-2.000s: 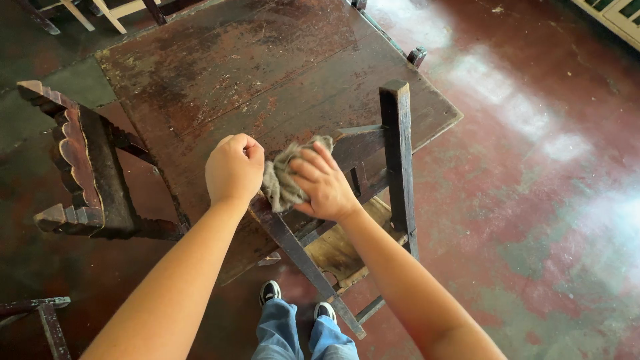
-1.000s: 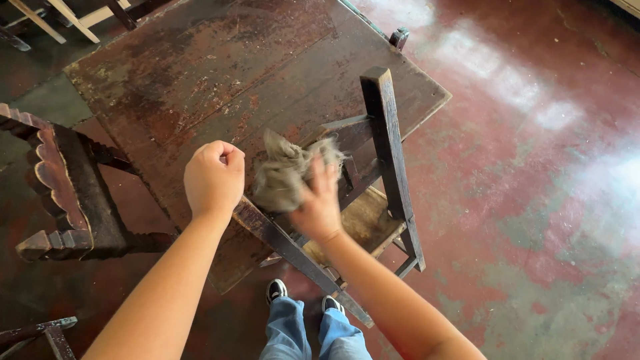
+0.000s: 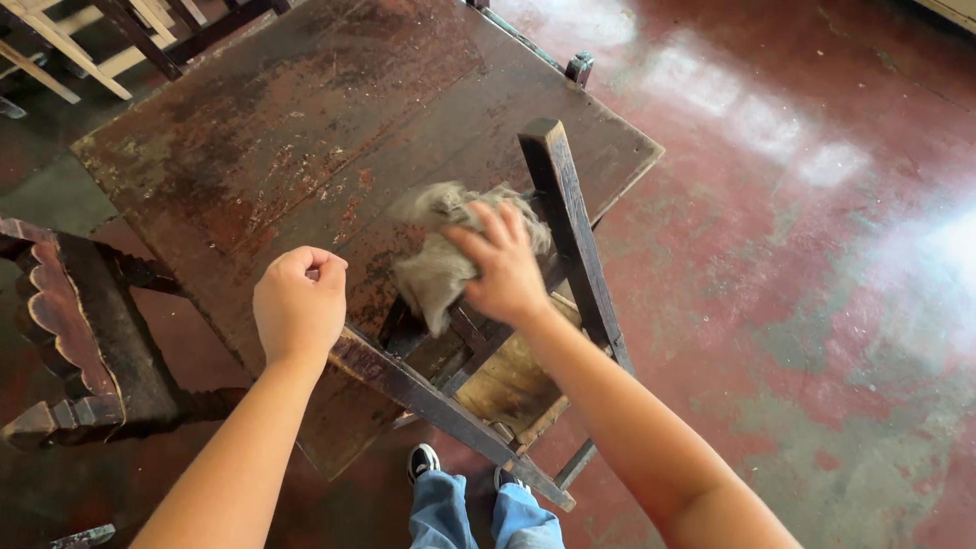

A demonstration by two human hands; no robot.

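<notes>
My left hand [image 3: 301,305] is closed around the end of a dark wooden leg [image 3: 427,396] of a tilted chair. My right hand [image 3: 503,267], blurred, presses a crumpled grey-beige rag [image 3: 438,271] against the chair, its fingers spread over the cloth. The rag hides part of the chair frame. A second squared leg [image 3: 572,221] rises just right of the rag. Lower down between the legs, a worn, light brown panel [image 3: 515,381] shows. The chair lies over the near right part of a scuffed wooden table [image 3: 290,152].
Another dark chair with a scalloped rail [image 3: 69,328] stands left of the table. Pale and dark furniture legs [image 3: 69,46] are at the top left. A post [image 3: 579,69] juts past the table's far edge. My feet [image 3: 423,461] are below the chair on the worn red floor [image 3: 762,305].
The rag, bunched between my hands two seconds ago, is spread wider and lies further up the chair. My right hand has moved up with it. My left hand keeps its hold.
</notes>
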